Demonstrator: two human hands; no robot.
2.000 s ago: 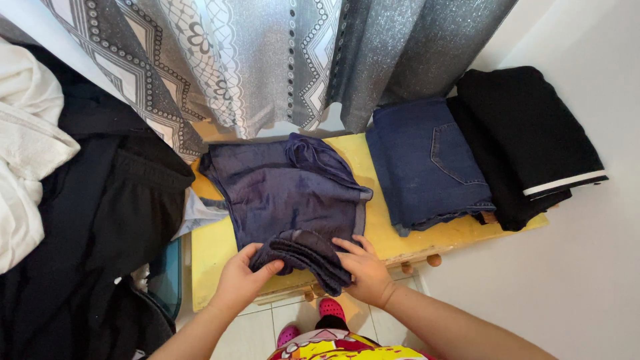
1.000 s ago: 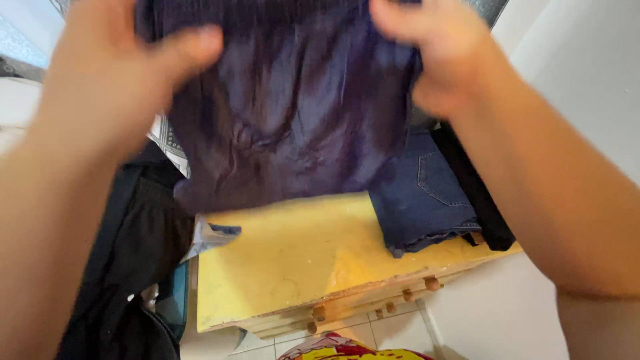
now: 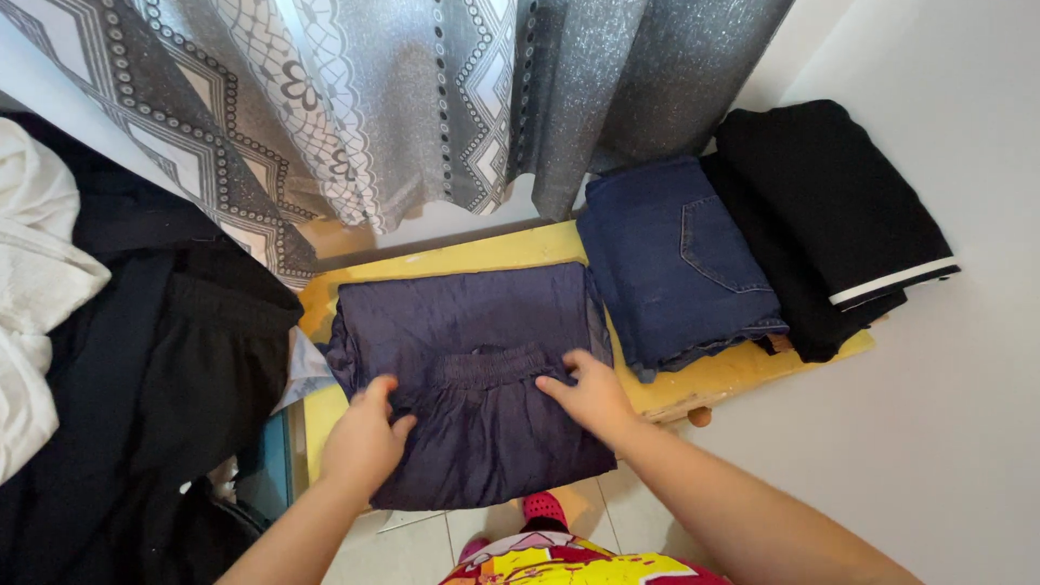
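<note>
A dark purple-blue garment with a gathered elastic waistband [image 3: 479,406] lies folded over on the yellow wooden top [image 3: 455,253], its near edge hanging past the front. My left hand [image 3: 370,435] is at the garment's left side, thumb and fingers apart, touching or just above the cloth. On the right, my right hand [image 3: 589,398] rests near the end of the waistband, thumb and forefinger apart. Whether either hand pinches any cloth is not clear. Right of the garment are folded blue jeans [image 3: 674,268] with a back pocket showing.
Folded black clothes [image 3: 829,211], one with a white stripe, lie beside the jeans. Black garments [image 3: 146,357] and a white cloth [image 3: 36,276] are heaped at the left. Patterned grey curtains [image 3: 422,106] hang behind. A round wooden knob [image 3: 699,417] sticks out at the front.
The dark garment, held up in front of the view one second ago, now lies on the yellow top with its waistband folded toward me. Both hands have come down with it.
</note>
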